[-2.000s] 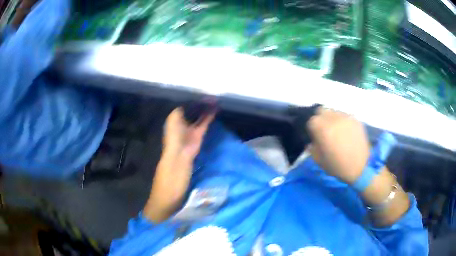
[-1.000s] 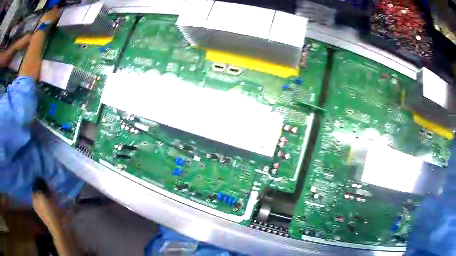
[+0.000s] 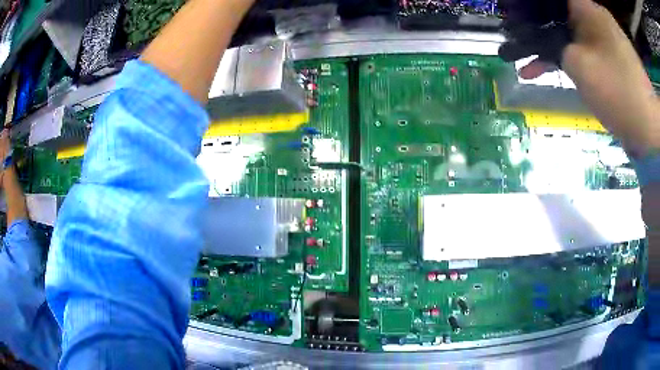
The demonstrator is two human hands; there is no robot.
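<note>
Large green circuit boards (image 3: 405, 166) lie side by side in front of me, with silver heatsinks (image 3: 499, 224) on them. My left forearm reaches up across the left board, and the hand is cut off by the top edge. My right hand (image 3: 553, 47), with black finger coverings, is at the top right, over the rear heatsink (image 3: 564, 97) of the right board. Its fingers are dark and partly blurred, so I cannot tell whether it holds anything.
Another person's arm (image 3: 13, 195) is at the far left. Trays of small parts (image 3: 449, 9) stand behind the rear rail (image 3: 405, 47). A silver front rail (image 3: 405, 355) runs along the bottom. A dark gap with a roller (image 3: 326, 318) separates the boards.
The view has swung right and now faces the boards more squarely. My left forearm has come in across the left board, and my right hand has come in at the top right.
</note>
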